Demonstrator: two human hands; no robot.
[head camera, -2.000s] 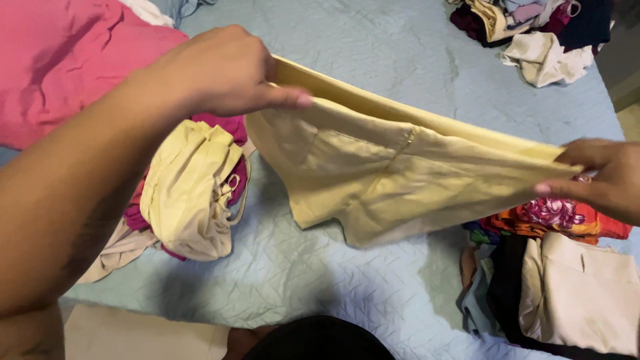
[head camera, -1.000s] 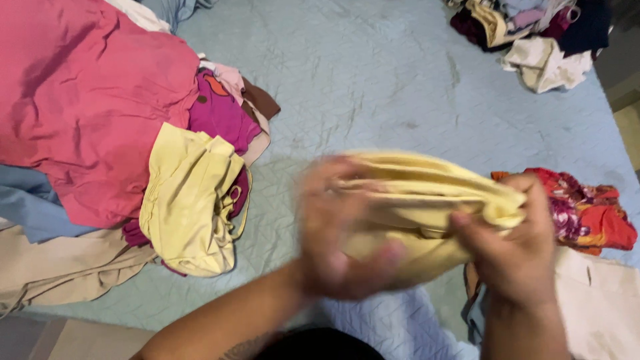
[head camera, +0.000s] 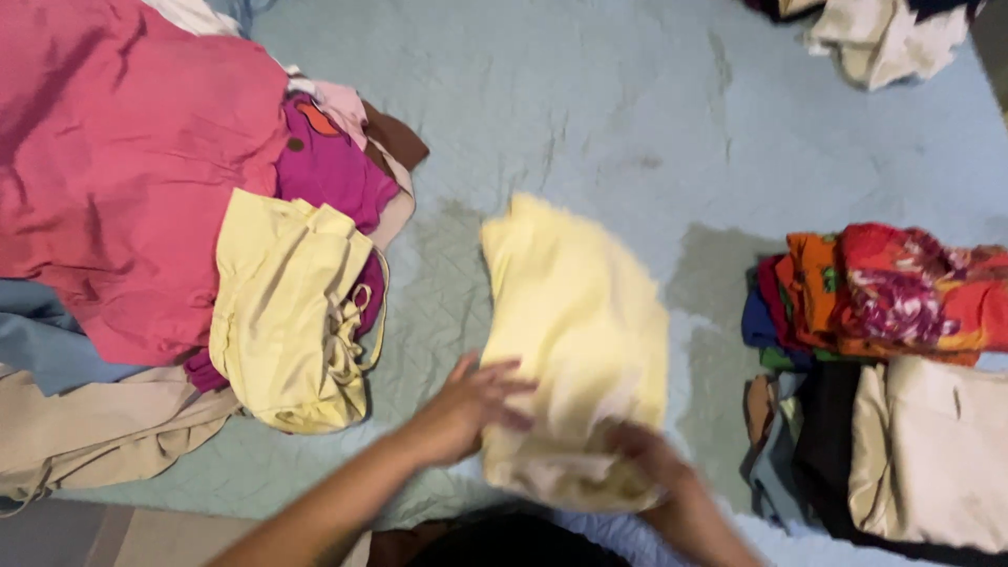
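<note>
A pale yellow cloth garment (head camera: 579, 315), folded into a long bundle and blurred, lies over the blue quilted bedspread (head camera: 606, 102) in front of me. My left hand (head camera: 476, 405) rests on its lower left side with fingers spread. At the bundle's lower right, my right hand (head camera: 650, 461) touches the edge; its fingers are blurred and partly hidden, so its grip is unclear. Left of the bundle, a crumpled yellow garment with thin ties (head camera: 291, 315) lies against a magenta cloth (head camera: 331, 169).
A large pink cloth (head camera: 150, 150) spreads over the clothes at left, above a beige garment (head camera: 102, 437). At right are a folded stack topped by a red and orange patterned cloth (head camera: 898, 291) and a stack with a cream garment (head camera: 945, 449). More clothes (head camera: 886, 39) lie at top right.
The yellow garment was stretched sideways between both hands, then gathered in them; now it is a folded bundle over the bed. My left hand has spread its fingers on it.
</note>
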